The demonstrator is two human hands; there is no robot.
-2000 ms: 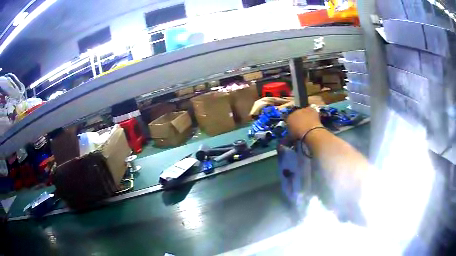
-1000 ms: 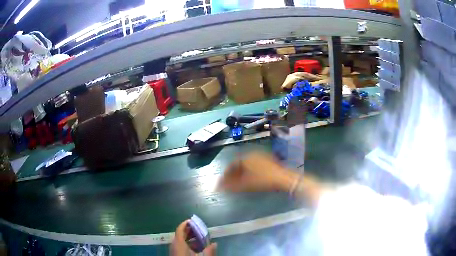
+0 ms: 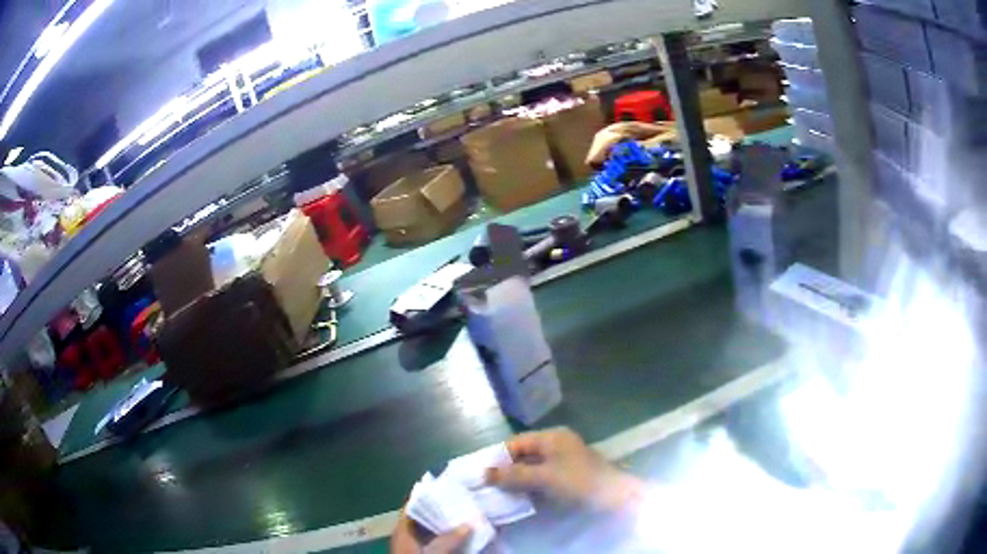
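My left hand is at the bottom edge, partly cut off, and holds a fanned stack of white leaflets. My right hand is just to its right, with thumb and fingers on a white leaflet at the top of the stack. Whether this leaflet is apart from the stack is hard to tell. A pale retail box stands upright on the green belt beyond my hands, its grey flap up. Another open retail box stands farther right.
A pale box lies at the right, partly in glare. Across the belt are a dark case with a white top, blue appliances and a large brown carton. An overhead shelf and its post stand ahead.
My right hand has come down to the leaflets in my left hand, which now appear fanned. A retail box now stands nearer the middle of the view. The camera view has shifted.
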